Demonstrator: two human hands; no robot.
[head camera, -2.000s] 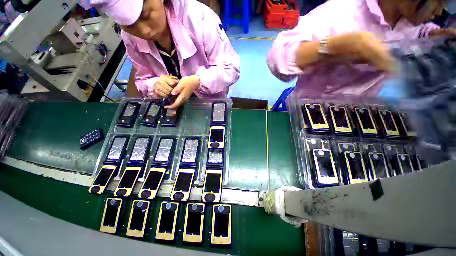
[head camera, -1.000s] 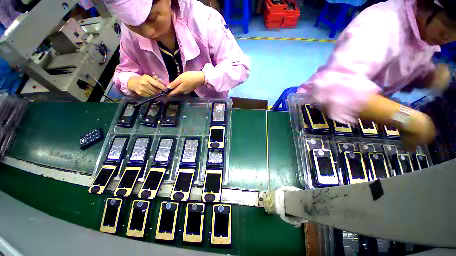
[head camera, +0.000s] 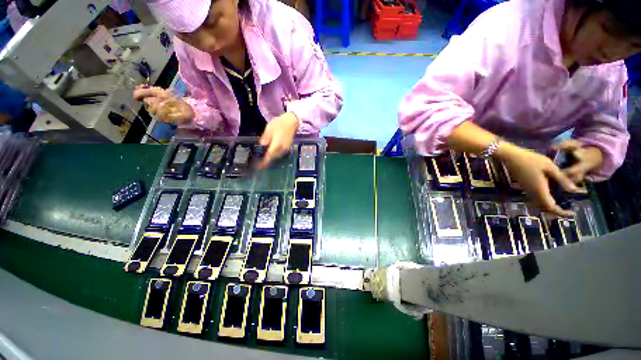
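Neither my left hand nor my right hand is in view. Nearest me, several gold-rimmed phones (head camera: 235, 311) lie in a row on the green belt (head camera: 358, 330). Behind them, open phones (head camera: 256, 260) with gold-rimmed screen halves lie across the near edge of a clear blister tray (head camera: 270, 178). Their silvery speckled halves (head camera: 232, 209) sit in its near pockets. Dark phone parts (head camera: 181, 160) sit in the far pockets. A small dark keypad piece (head camera: 128, 195) lies left of the tray.
Across the belt, a person in pink (head camera: 256, 70) has one hand over the tray. Another person (head camera: 492, 77) handles a dark item over the right tray (head camera: 422, 204). A grey arm (head camera: 485, 288) crosses lower right. A pale rail (head camera: 337, 275) divides the belt. Machines (head camera: 105, 91) stand upper left.
The left person's hands have parted, one raised at left, one lowered to the tray. The right person's hands have come over the right tray, where the near-left gold-rimmed screen half is gone.
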